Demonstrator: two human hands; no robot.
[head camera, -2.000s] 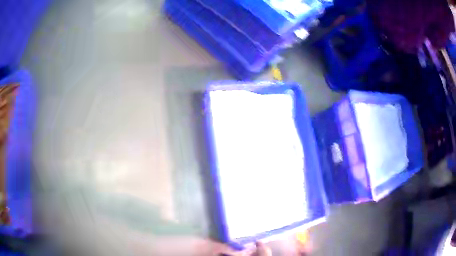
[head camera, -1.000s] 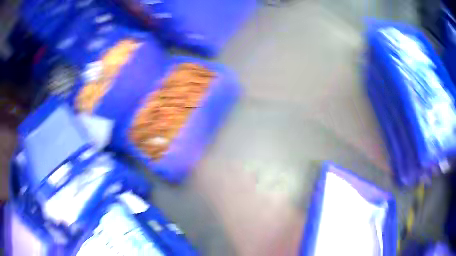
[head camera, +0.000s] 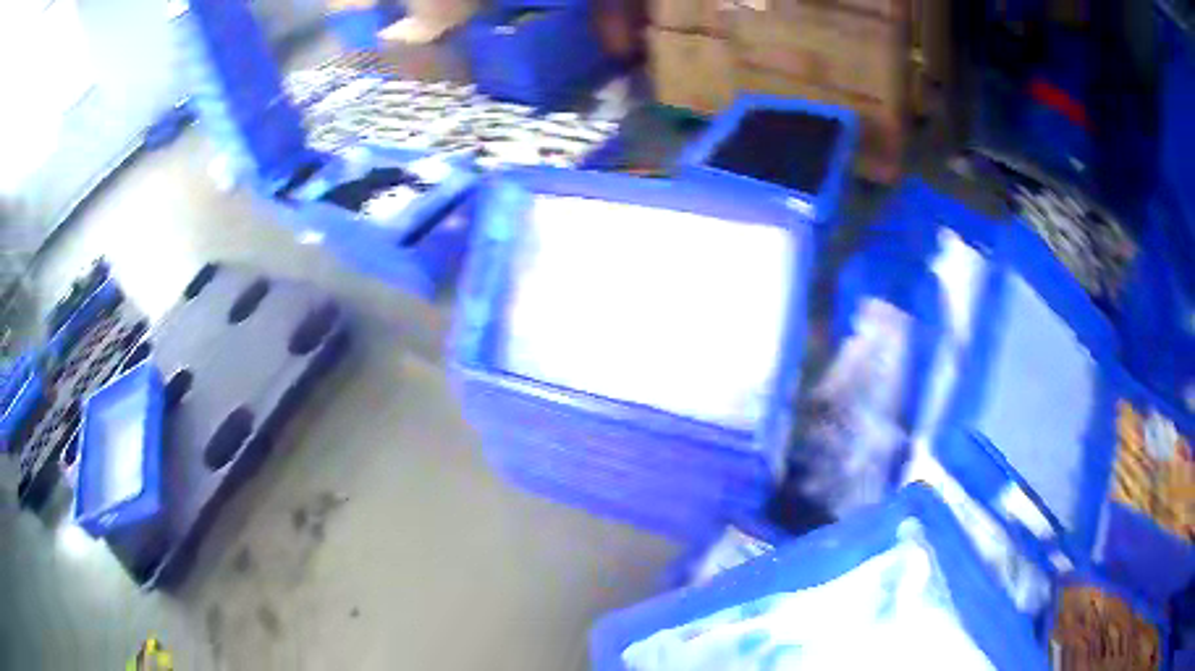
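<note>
A blue crate (head camera: 754, 590) with a white liner or sheet in it lies nearest, cut off by the bottom edge right of centre; pale-blue patches show on the white. Neither of my hands is in view, so I cannot tell whether they touch it. Just beyond it a tall stack of blue crates (head camera: 609, 452) stands on the floor, its top crate covered by a flat white sheet (head camera: 649, 308). The picture is blurred and overexposed.
A dark pallet with round holes (head camera: 243, 374) lies at left, with a small blue crate (head camera: 121, 446) at its edge. Crates with brown parts (head camera: 1103, 632) stand at lower right. Cartons (head camera: 780, 59) and a crate of dark parts (head camera: 773, 147) are at the back.
The view has swung across the hall. The brown-part crates moved from left to lower right in view. The fingers seen at the bottom edge two seconds ago are gone.
</note>
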